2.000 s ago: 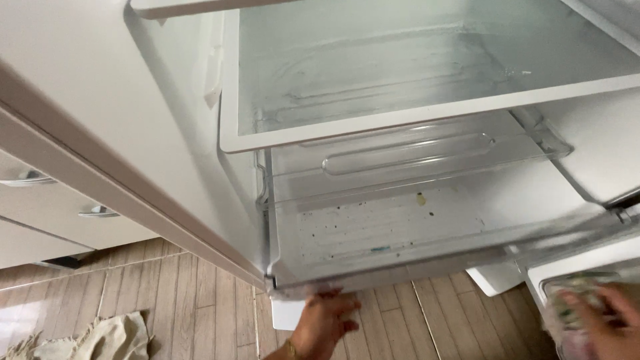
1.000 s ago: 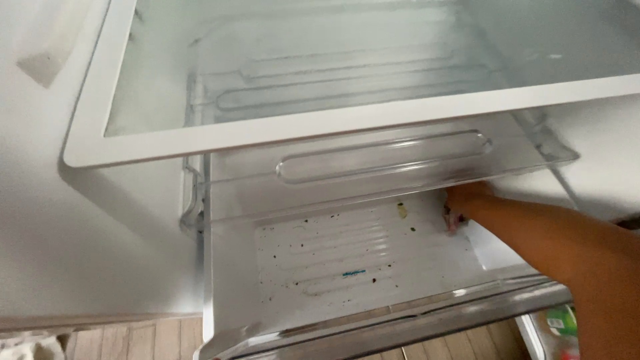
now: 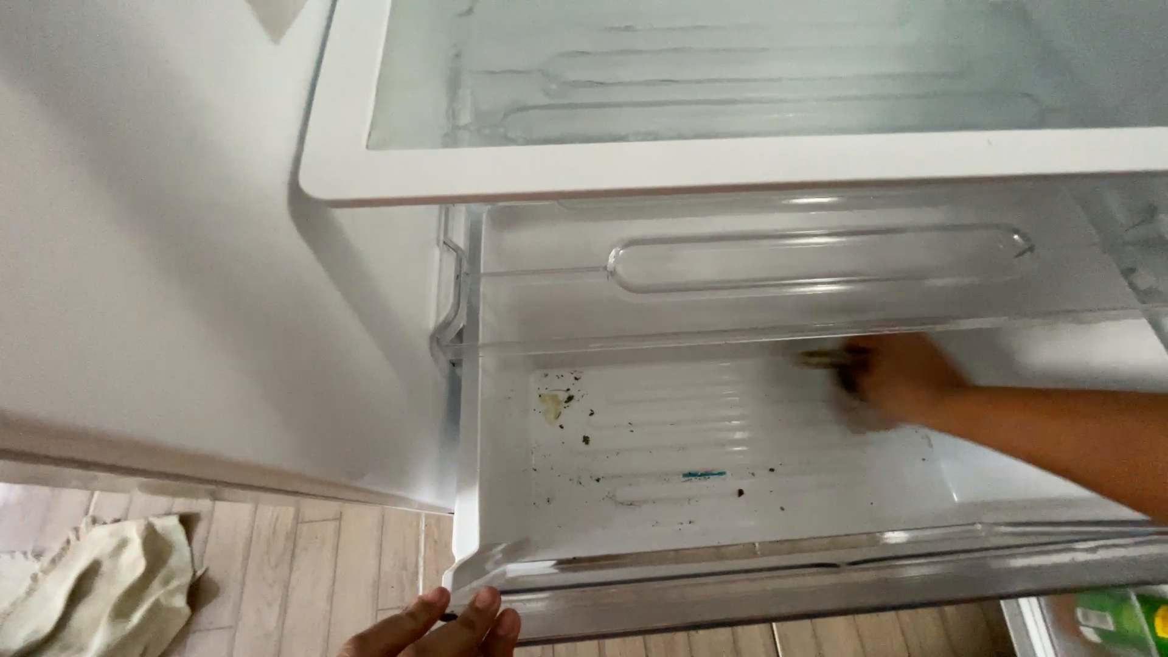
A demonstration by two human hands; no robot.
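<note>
A pulled-out refrigerator drawer (image 3: 657,511) with a white floor and a clear front holds dark crumbs, a pale yellowish scrap (image 3: 552,405) and a small blue strip (image 3: 703,474). My right hand (image 3: 899,379) is inside it, toward the right, blurred, with its fingers closed on something greenish and dark that I cannot make out. At the drawer's front left corner, my left hand (image 3: 438,630) rests its fingertips against the clear front edge; only the fingers show.
Above the drawer are a clear panel (image 3: 821,265) and a white-framed glass shelf (image 3: 639,169). The refrigerator's white side (image 3: 182,274) stands at left. A beige cloth (image 3: 109,584) lies on the wood-look floor (image 3: 283,566). Green packaging (image 3: 1118,620) shows at lower right.
My right hand, by the door bin two seconds ago, is now inside the drawer. My left hand, out of view one second ago, is back at the front edge. The yellowish scrap now lies farther left.
</note>
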